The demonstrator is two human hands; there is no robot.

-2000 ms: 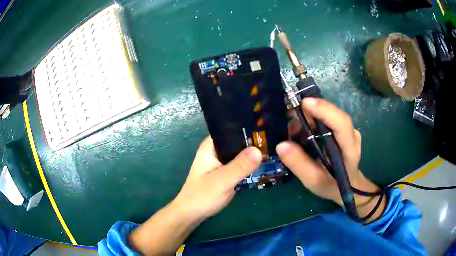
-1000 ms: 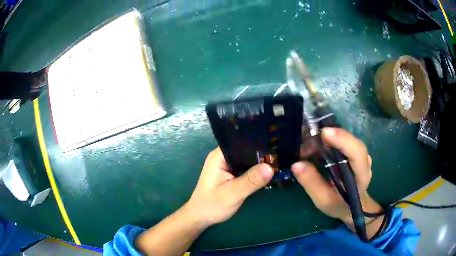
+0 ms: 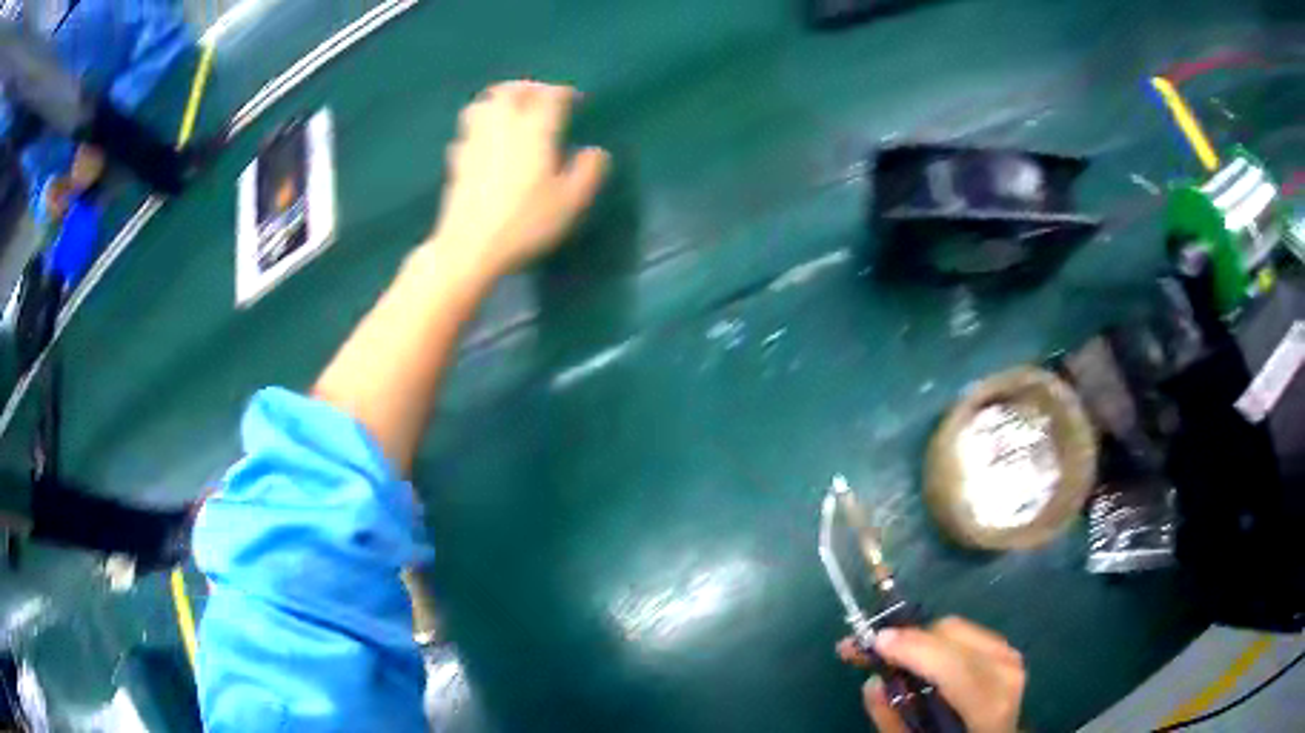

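Note:
My left hand (image 3: 512, 179) is stretched out over the far part of the green bench, back up, thumb apart from the curled fingers. I see nothing in it; its palm side is hidden. My right hand (image 3: 956, 676) is low at the right, closed around the black handle of the soldering iron (image 3: 876, 573). The iron's tip and its thin silvery guide tube point up and away, left of the brown tip-cleaning pot (image 3: 939, 480). A phone assembly (image 3: 285, 193) lies on a white sheet or pad at the far left. It is blurred.
A black square fan (image 3: 980, 208) stands at the back right. A green-flanged solder reel (image 3: 1214, 236) and dark equipment are at the right edge. Another person's blue sleeve (image 3: 122, 50) shows at the top left. My left sleeve covers the lower left bench.
The phone assembly has left both hands. My left hand has moved far forward and left; my right hand is lower with the iron. The view has shifted, bringing the fan and reel in.

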